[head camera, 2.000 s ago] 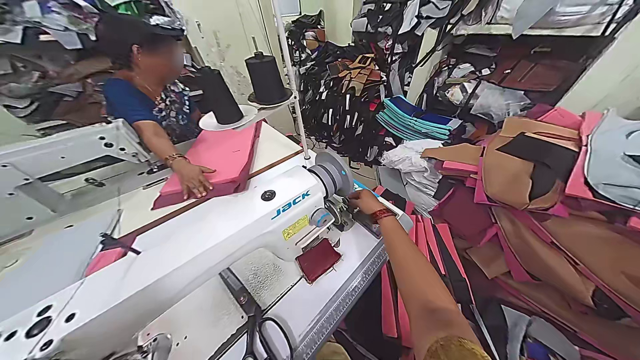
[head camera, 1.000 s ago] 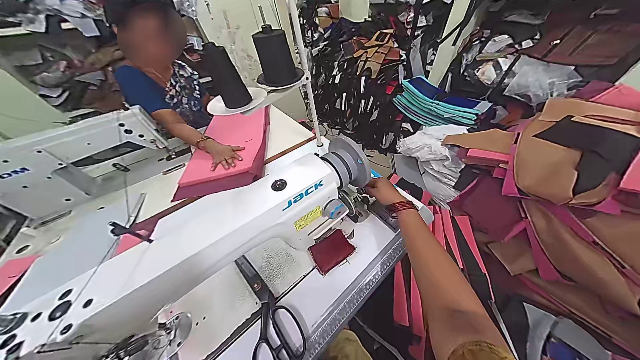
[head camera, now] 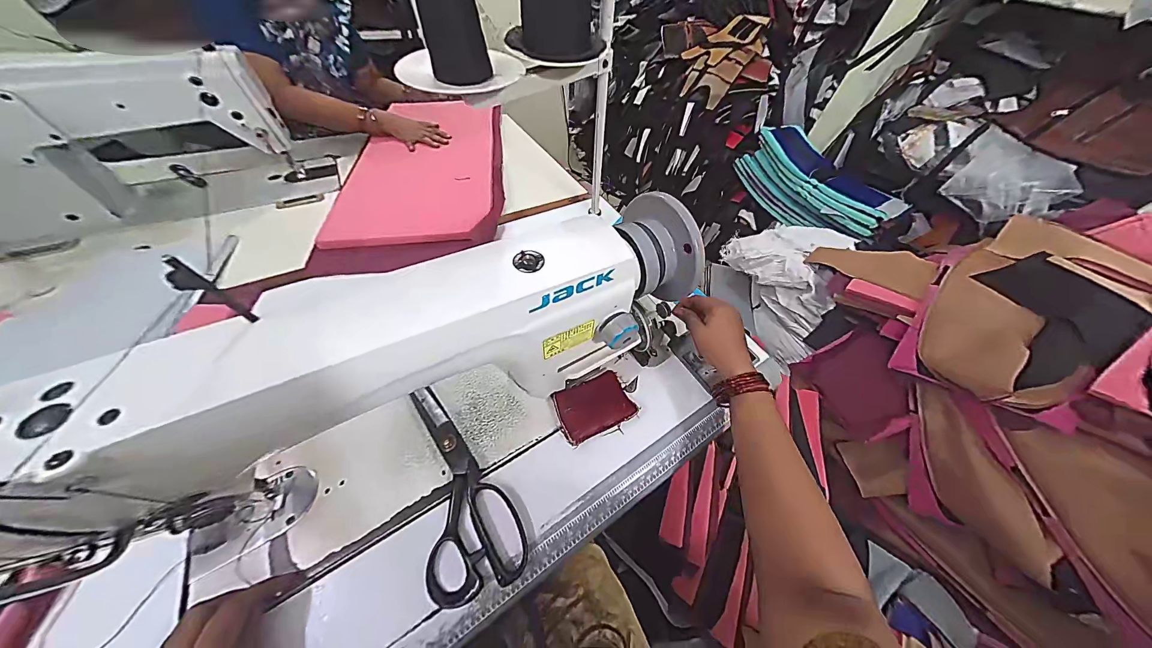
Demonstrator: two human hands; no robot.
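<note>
My right hand (head camera: pixel 715 333), with red bangles at the wrist, reaches to the bobbin winder (head camera: pixel 666 324) beside the handwheel (head camera: pixel 670 247) of a white Jack sewing machine (head camera: pixel 432 288). Its thumb and index finger are close together; whether they grip a part cannot be made out. At the bottom left, a blurred brown shape that looks like my left hand (head camera: pixel 236 616) lies near the needle plate (head camera: pixel 292 495), its fingers unclear. Black-handled scissors (head camera: pixel 468 513) lie on the machine bed. A dark red fabric pad (head camera: pixel 594 407) rests under the machine arm.
Across the table, a co-worker's hand (head camera: pixel 412 129) lies on a pink stack of sheets (head camera: pixel 414 193) beside a second sewing machine (head camera: pixel 135 135). Black thread cones (head camera: pixel 454 40) stand behind. Brown and pink cut pieces (head camera: pixel 981 342) are heaped at right, near teal-edged pieces (head camera: pixel 801 184).
The view has tilted down and closer to the machine, bringing the needle area in. My right hand stays beside the handwheel.
</note>
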